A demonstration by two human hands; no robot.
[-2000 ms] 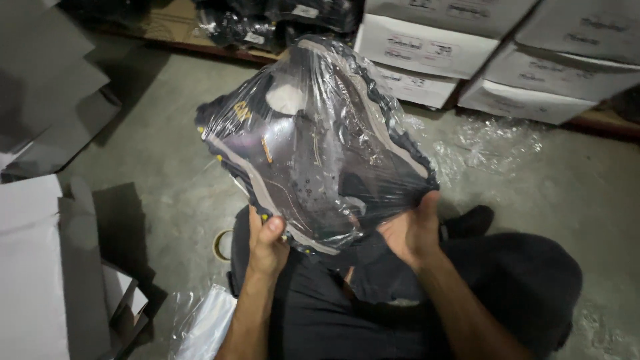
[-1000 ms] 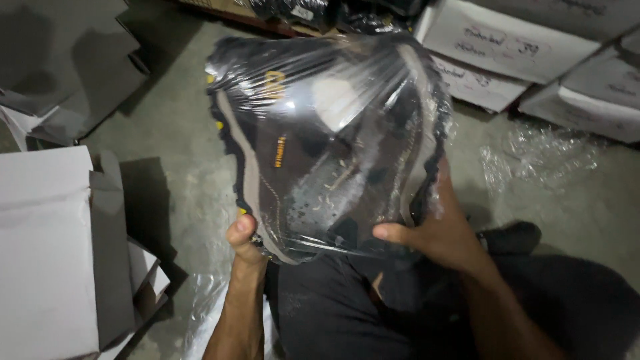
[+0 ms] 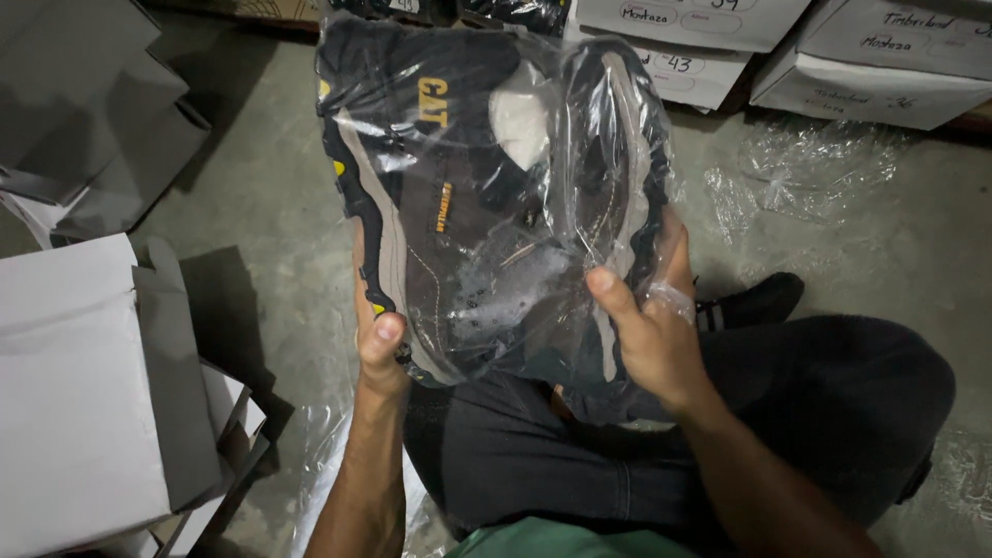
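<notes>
A pair of dark Caterpillar shoes (image 3: 418, 256) in a clear plastic bag (image 3: 570, 163) is held up over my lap. Yellow lettering, grey side strips and black soles with yellow spots show through the film, and a white wad sits between the shoes. My left hand (image 3: 381, 349) grips the lower left edge, its thumb on the sole and its fingers behind. Around the lower right edge closes my right hand (image 3: 651, 333), thumb on the front of the bag, other fingers mostly hidden behind it.
White cardboard boxes (image 3: 77, 387) lie at left, with grey open boxes (image 3: 85, 101) behind. Labelled shoe boxes (image 3: 876, 85) are stacked at upper right. Crumpled clear plastic (image 3: 798, 170) lies on the concrete floor. More plastic film (image 3: 325, 457) is beside my left forearm. Bagged shoes (image 3: 515, 14) stand at the top.
The bagged shoes have turned from a slanted to a more upright position in view. My right hand has shifted from the lower corner to the right side, its thumb now over the front.
</notes>
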